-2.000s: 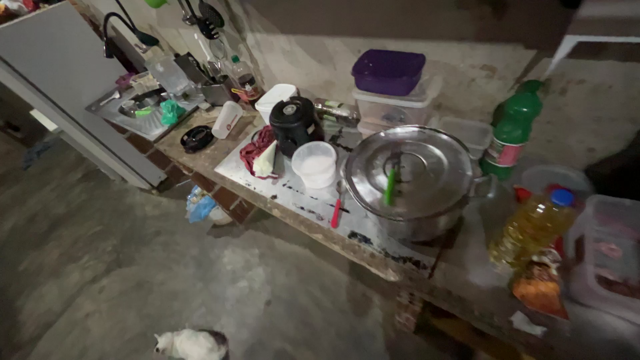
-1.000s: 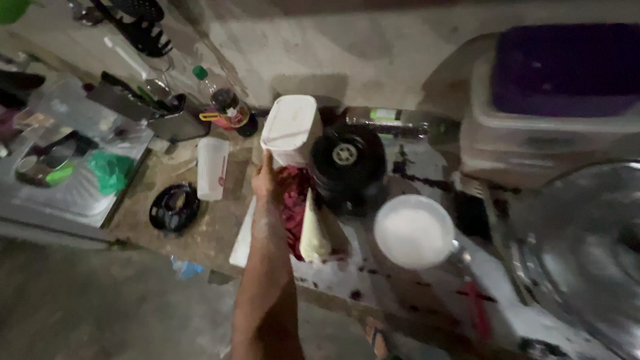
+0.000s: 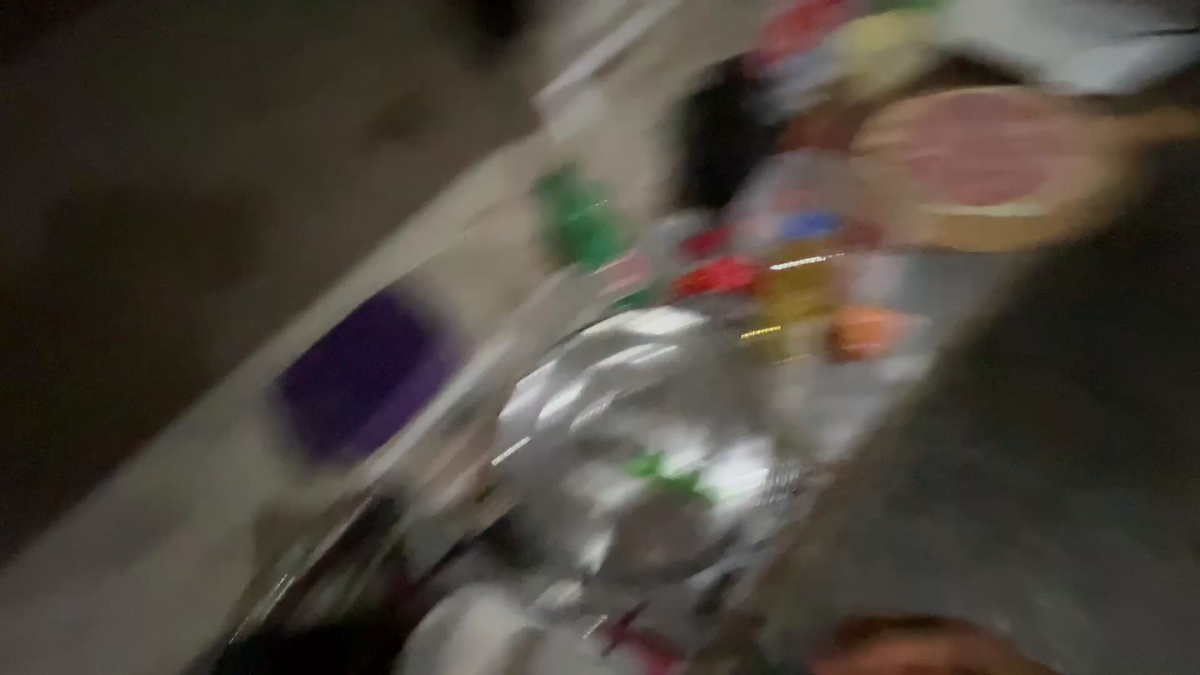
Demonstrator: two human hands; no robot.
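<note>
Strong blur covers the whole head view. A large metal pot with its lid on point(image 3: 694, 403) stands on the counter, with a green object on the lid. Left of it is a purple-lidded container point(image 3: 366, 375). Behind the pot are a green bottle point(image 3: 577, 220) and a bottle of yellow oil with a blue cap point(image 3: 802, 291). At the lower edge, a white round tub point(image 3: 473, 633) shows near a red-handled utensil point(image 3: 647, 647). A brownish-orange shape cut off by the bottom edge, right of centre, may be my right hand; its fingers cannot be made out. My left hand is not visible.
An orange packet point(image 3: 867, 333) lies near the counter's front edge. Further along is a round wooden board point(image 3: 994, 169) with something pinkish on it. A pale bag or cloth point(image 3: 1078, 42) is at the upper right. The wall runs along the left.
The view has swung strongly along the counter towards the pot and oil bottle. The hand seen one second ago at the white rectangular container is no longer seen there.
</note>
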